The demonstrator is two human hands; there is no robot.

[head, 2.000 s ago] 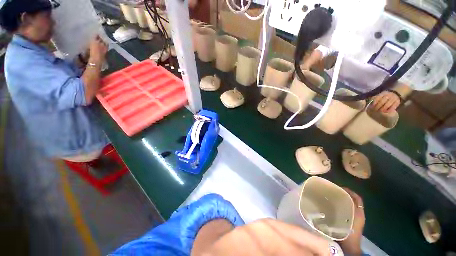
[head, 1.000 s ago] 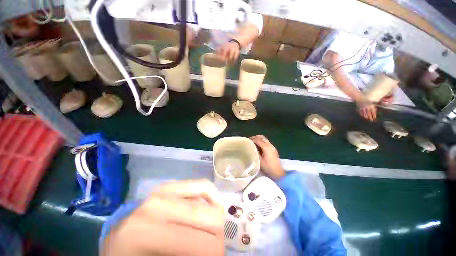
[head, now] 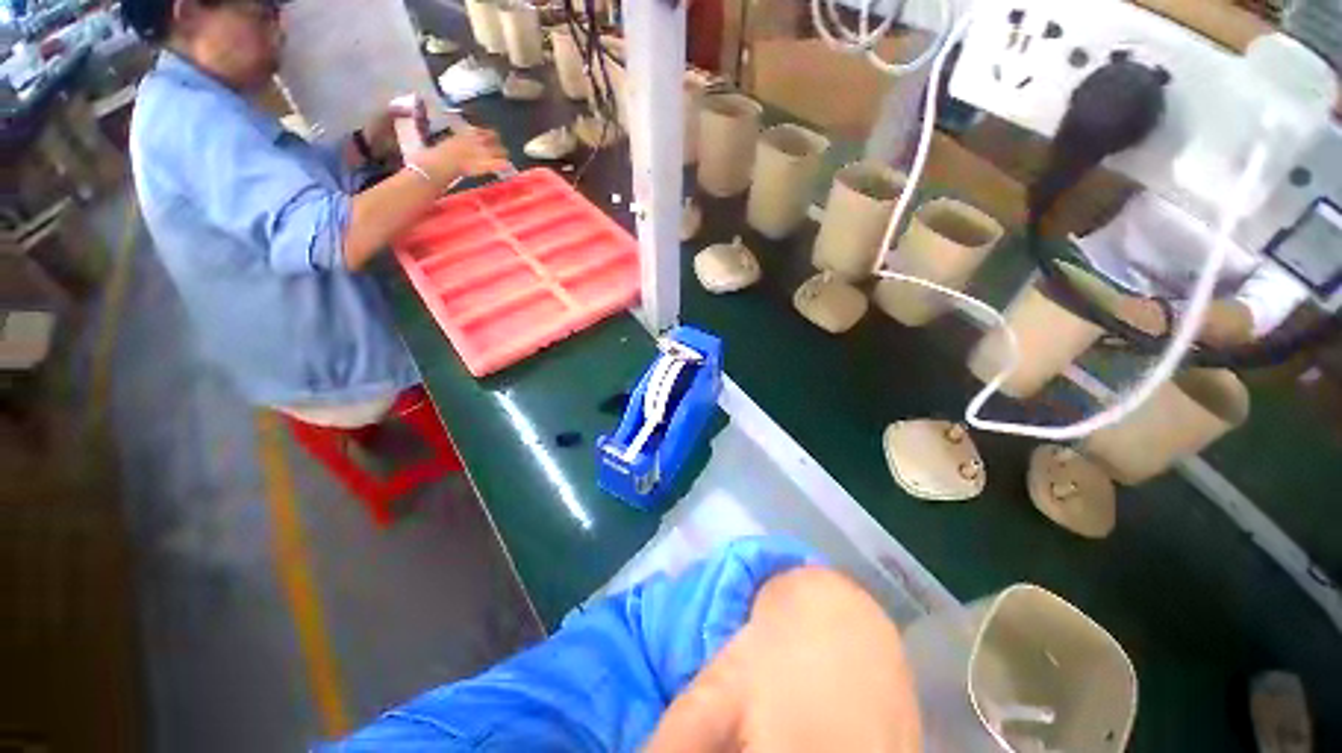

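Note:
The cream housing tub [head: 1054,662] stands at the lower right with its open end up, cut off by the bottom edge. A small pale piece shows inside it. My left hand [head: 817,662] is large and blurred at the bottom centre, left of the tub, with the blue sleeve cover behind it. Its fingers are hidden or cut off, so its grip does not show. My right hand is not in view. A whitish sheet [head: 707,515] lies under the work.
A blue tape dispenser [head: 662,419] and a coral-red compartment tray [head: 515,272] are on the green bench. Pronged covers [head: 935,459] and tall cream sleeves [head: 938,258] line the belt. A white cable [head: 1082,430] hangs above it. A coworker [head: 265,221] is at left; another person's arm is behind the belt.
The view has swung left, bringing the tray and left coworker back. The tub now appears at the lower right. My right hand and the grille covers have left the view.

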